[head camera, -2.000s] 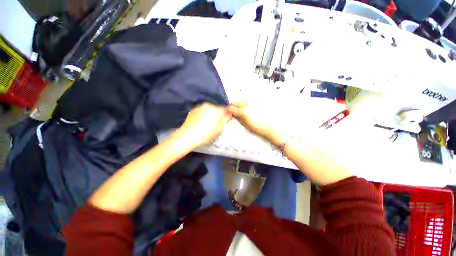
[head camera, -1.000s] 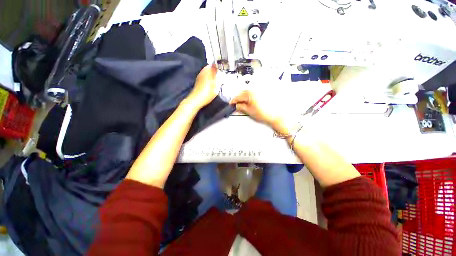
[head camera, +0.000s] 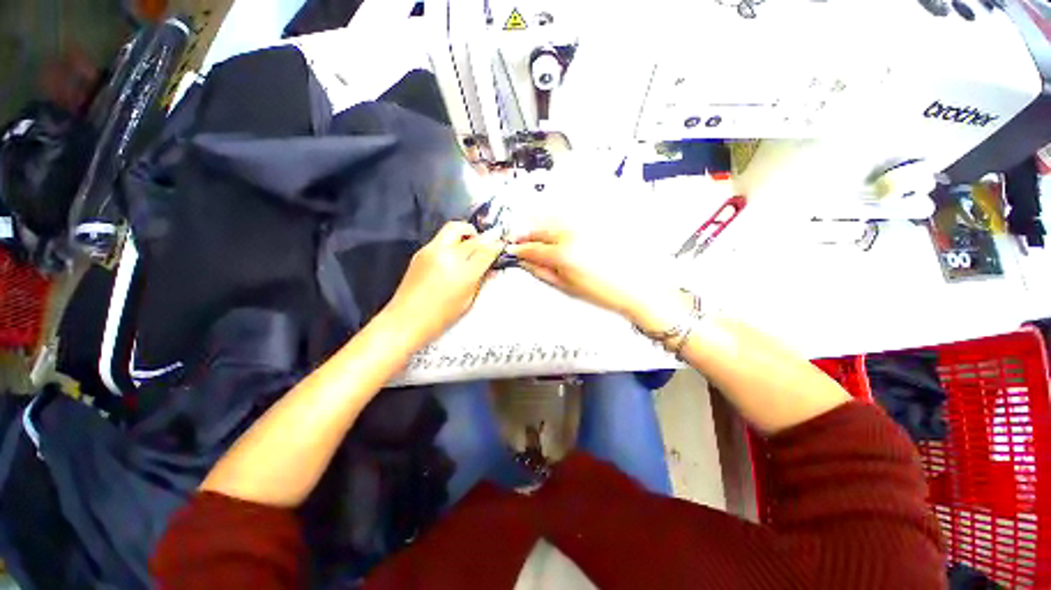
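The dark navy-black garment (head camera: 231, 219) lies in a heap left of the needle and spills over the table's front edge. My left hand (head camera: 444, 277) pinches the garment's edge just in front of the needle area. My right hand (head camera: 553, 259) pinches the same edge, its fingertips close to the left ones. The bit of cloth between them is small and partly hidden by the fingers. The presser foot and needle (head camera: 507, 152) stand just behind the hands; whether cloth is under the foot cannot be told.
The white sewing machine head (head camera: 807, 69) spans the back. Red thread snips (head camera: 712, 225) lie right of the needle. A small dark card (head camera: 966, 236) lies at the table's right end. A red basket (head camera: 997, 449) with dark cloth stands right. A glossy black roll (head camera: 133, 127) is far left.
The view has shifted. Both hands have drawn together at the cloth edge; my left hand has come back from beside the presser foot. The cloth edge is now bunched between the fingertips.
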